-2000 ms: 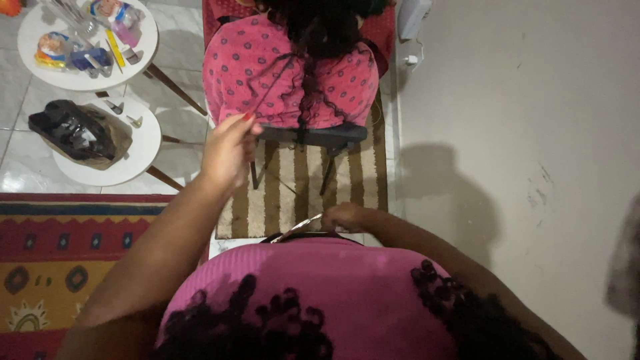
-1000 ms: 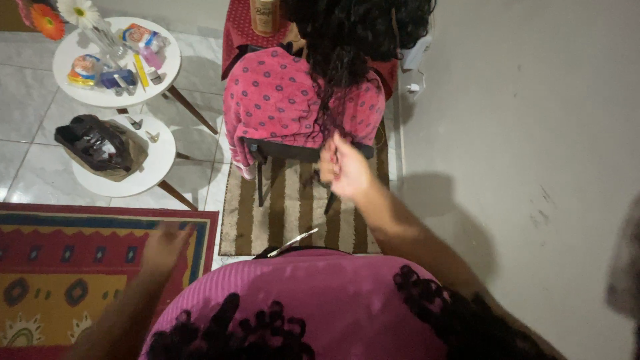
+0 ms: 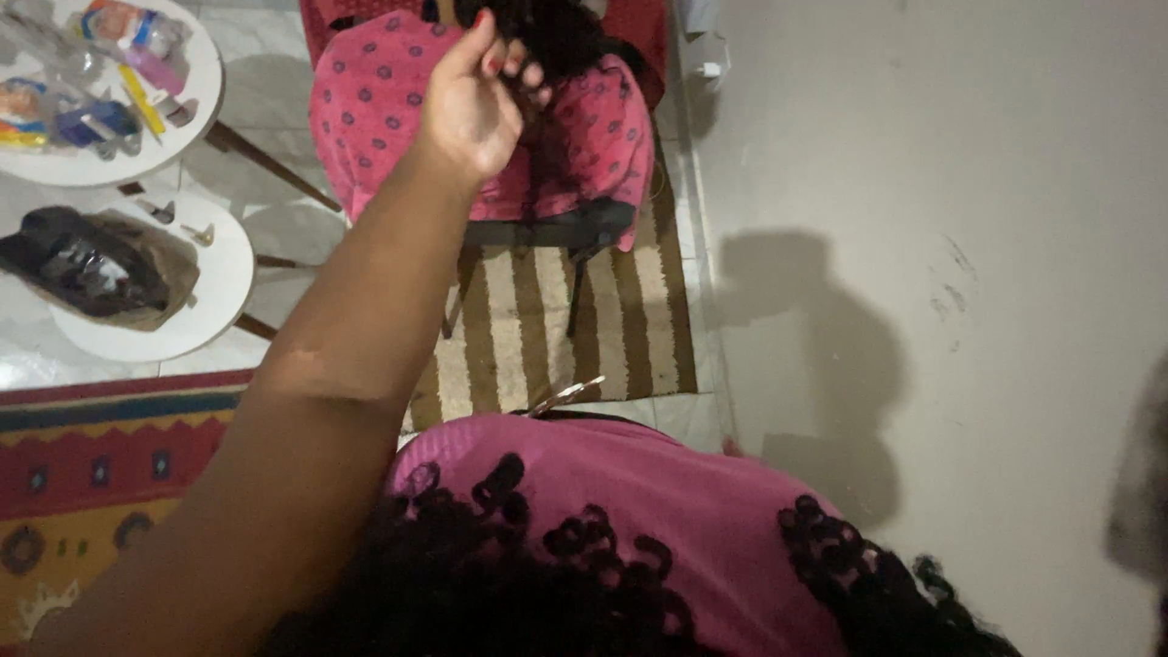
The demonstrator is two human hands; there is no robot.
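Observation:
My left hand [image 3: 479,114] is raised palm up, fingers partly curled, at the dark curly hair [image 3: 570,41] of a person seated with their back to me. Whether strands lie between its fingers, I cannot tell. A pink patterned cloth [image 3: 379,109] covers that person's back and hangs over the chair [image 3: 557,228]. Loose strands run down the cloth. My right hand is not in view. A thin, light-coloured implement [image 3: 570,392] sticks out at the waist of my pink shirt; its kind is unclear.
Two round white tables stand at left. The upper one [image 3: 205,100] bears plastic packets and a yellow tool [image 3: 141,99]; the lower one [image 3: 233,301] holds a dark bag [image 3: 91,265] and hair clips [image 3: 199,234]. A wall [image 3: 1004,182] rises at right. A striped rug [image 3: 547,356] lies below the chair.
My left hand has moved from low at the left up to the hair. My right hand, which was by the hair ends a second ago, has left the view.

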